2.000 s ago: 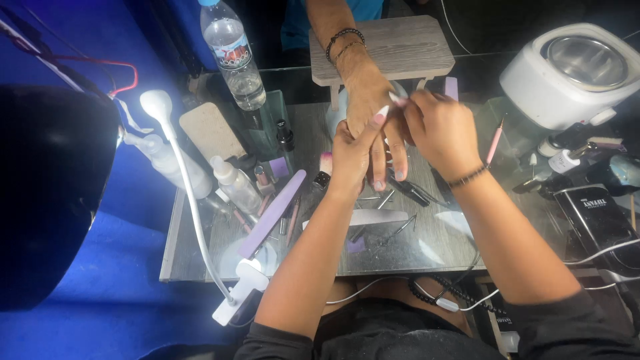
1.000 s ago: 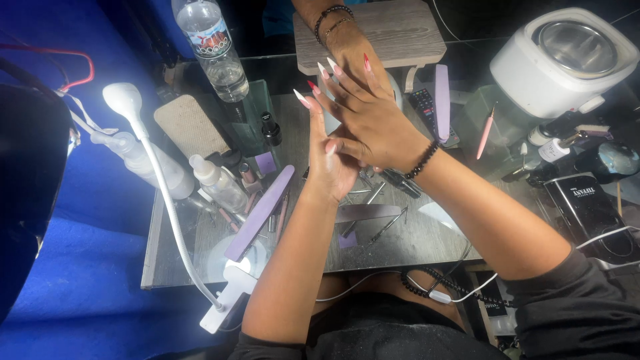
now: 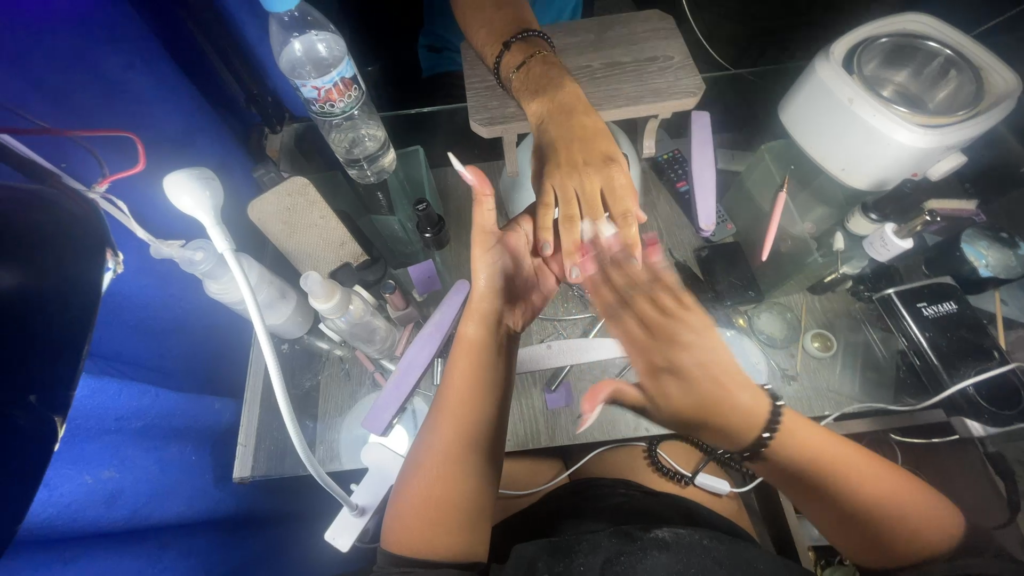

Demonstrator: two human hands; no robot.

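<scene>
Across the table, another person's hand [image 3: 580, 152], with two bracelets at the wrist, lies palm down over my left hand [image 3: 516, 272]. My left hand is palm up, its thumb raised, touching that person's fingers from beneath; part of it is hidden. My right hand [image 3: 668, 344], motion-blurred, is spread flat with the thumb apart and holds nothing. Its fingertips overlap the other person's fingertips in the view; whether they touch I cannot tell. Long pointed nails show on both my hands. Below them lies a pale curved nail file [image 3: 568, 354].
A wooden armrest [image 3: 584, 68] stands at the back. Left are a water bottle [image 3: 332, 96], a clip-on lamp [image 3: 256, 320], spray bottles and a purple nail file [image 3: 416, 360]. Right are a white wax warmer [image 3: 896, 104], a pink pen-like tool [image 3: 774, 220], a remote control [image 3: 680, 182] and a black device [image 3: 944, 344].
My hands were together a second ago; now my right hand is lower and apart from my left palm. The other person's fingers, mostly covered then, are in plain sight.
</scene>
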